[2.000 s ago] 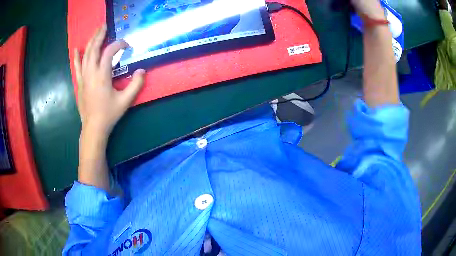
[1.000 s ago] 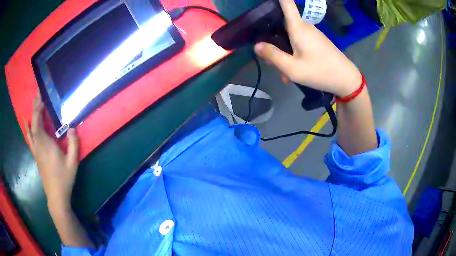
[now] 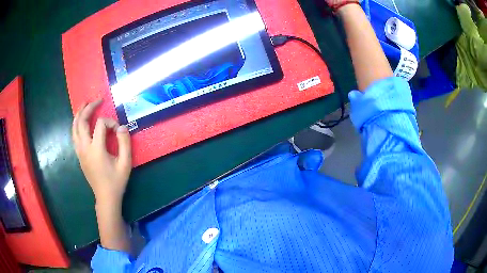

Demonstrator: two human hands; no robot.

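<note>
The tablet [image 3: 187, 61] lies on the red foam tray [image 3: 213, 120], its screen lit with a dark window, blue swirl wallpaper and white glare. A cable [image 3: 304, 42] plugs into its right edge. A small label [image 3: 130, 126] is at the tablet's lower left corner, and a barcode label [image 3: 308, 83] is on the foam's front right. My left hand [image 3: 104, 144] is at the tray's left edge, beside that corner, fingers apart and empty. My right hand is cut off by the top edge; only the wrist with a red band [image 3: 342, 5] and forearm show.
A blue bin [image 3: 376, 24] with a label roll [image 3: 400, 33] stands right of my right forearm. Another tablet [image 3: 9, 181] on red foam [image 3: 40, 213] is at the far left. The dark green bench [image 3: 176, 181] edge runs before my smock. Yellow-green cloth [image 3: 470, 53] hangs upper right.
The black scanner that was in my right hand is out of view, and that hand has reached up beyond the top edge. My left hand stays by the tablet's corner. The view has shifted.
</note>
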